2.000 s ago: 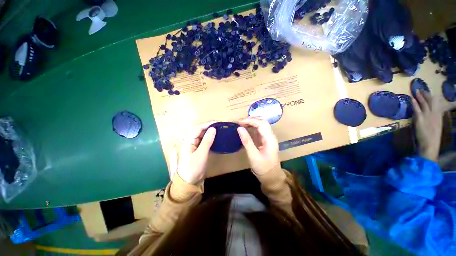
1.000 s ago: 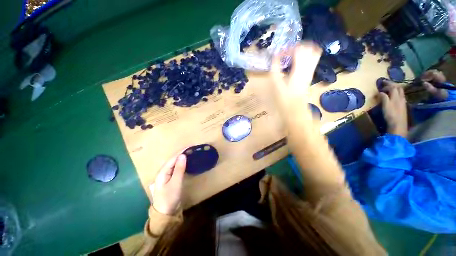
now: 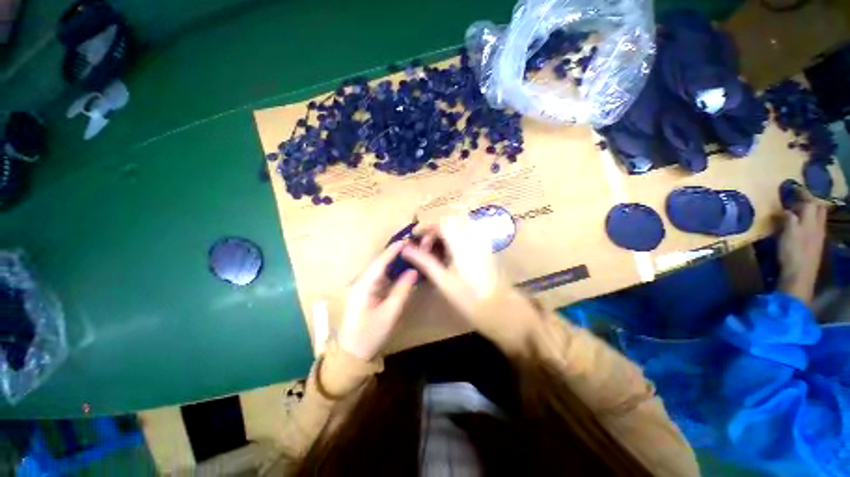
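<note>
My left hand holds a dark base cover, tilted up and partly hidden by the fingers. My right hand is against the same cover with bent fingertips, slightly blurred; whether it holds a small part cannot be told. A shiny-faced base cover lies on the cardboard sheet just beyond my right hand, partly covered by it. A loose heap of small dark rubber feet lies at the sheet's far side. An open clear plastic bag with dark bits sits beside the heap.
A cover lies on the green surface at left, near a second clear bag. More covers lie at right, before a cover pile. A white fan blade is at far left. A co-worker's hand is at right.
My right hand has come back from near the clear bag to the cover in my left hand. The cover is now tilted up. The view has shifted.
</note>
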